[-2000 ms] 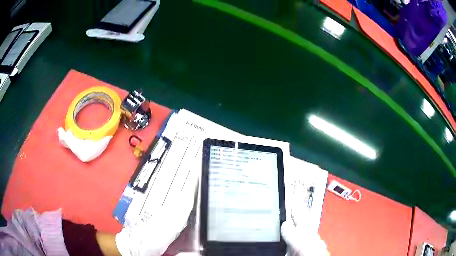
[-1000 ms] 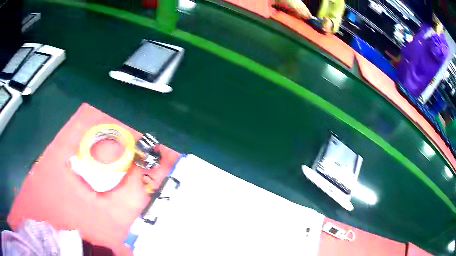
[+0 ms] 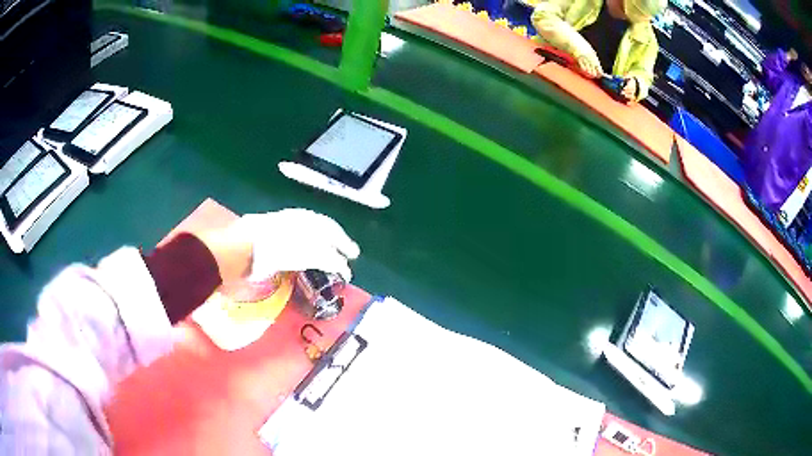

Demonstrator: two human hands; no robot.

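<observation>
My left hand (image 3: 298, 242), in a white glove, reaches from the lower left over the yellow tape roll (image 3: 258, 312) and the shiny metal tally counter (image 3: 320, 292). Its fingertips are at the counter's top; I cannot tell whether they grip or press it. The hand hides much of the tape roll. A small dark hook (image 3: 312, 336) lies below the counter. White sheets (image 3: 445, 383) lie on the clipboard, with its dark clip (image 3: 331, 370) at the left. My right hand is not in view.
One e-reader in a white tray (image 3: 349, 150) lies on the green surface ahead, another (image 3: 657, 334) at the right. Several trayed e-readers (image 3: 109, 134) sit at the left by a black housing (image 3: 44, 62). A small white device (image 3: 623, 436) is at lower right. A person in yellow (image 3: 583, 36) is opposite.
The e-reader seen over the sheets two seconds ago is gone from there; one in a tray now lies at the right. My left hand has come over the tally counter. My right hand left view.
</observation>
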